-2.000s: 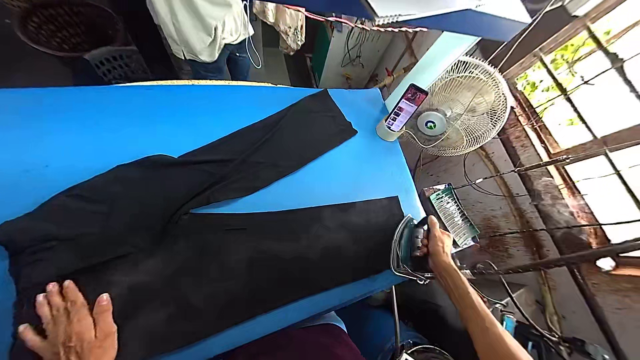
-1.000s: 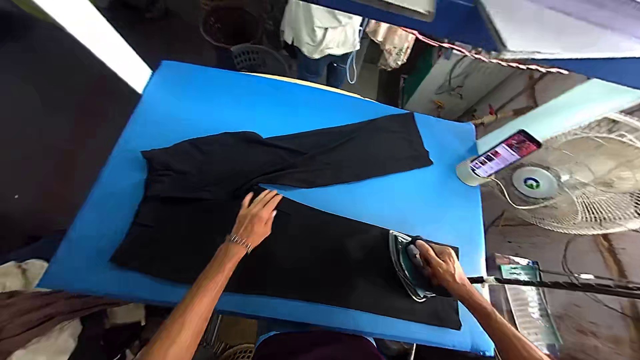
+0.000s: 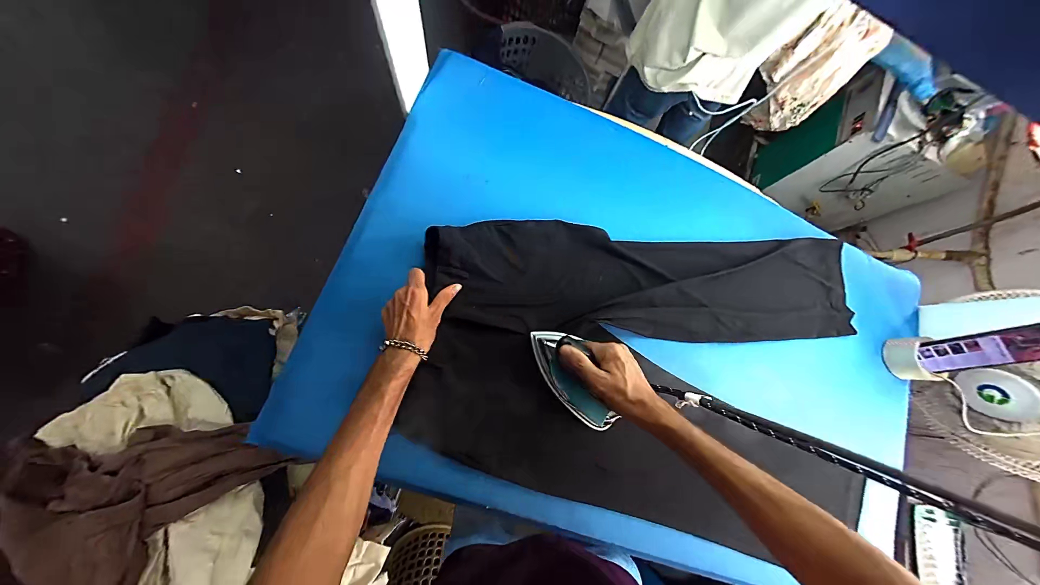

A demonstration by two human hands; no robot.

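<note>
Black trousers (image 3: 520, 414) lie spread on a blue-covered ironing table (image 3: 520, 146), waistband toward the left and the legs apart toward the right. My right hand (image 3: 609, 374) grips the handle of a clothes iron (image 3: 581, 394), whose soleplate rests on the nearer leg close to the crotch. A dark cord (image 3: 780, 435) runs from the iron to the lower right. With a chain bracelet at its wrist, my left hand (image 3: 416, 313) touches the waistband edge, thumb stretched over the cloth. Whether its fingers pinch the fabric is hard to see.
Piled clothes (image 3: 138, 463) lie left of the table. Past the far edge stand a person in a pale shirt (image 3: 699, 49) and a grey plastic basket (image 3: 540, 61). A phone (image 3: 979, 349) on a white holder and a fan (image 3: 999, 394) are at the right.
My right hand and the iron have moved from the hem end of the nearer leg to near the crotch. My left hand has shifted to the waistband. The view has swung.
</note>
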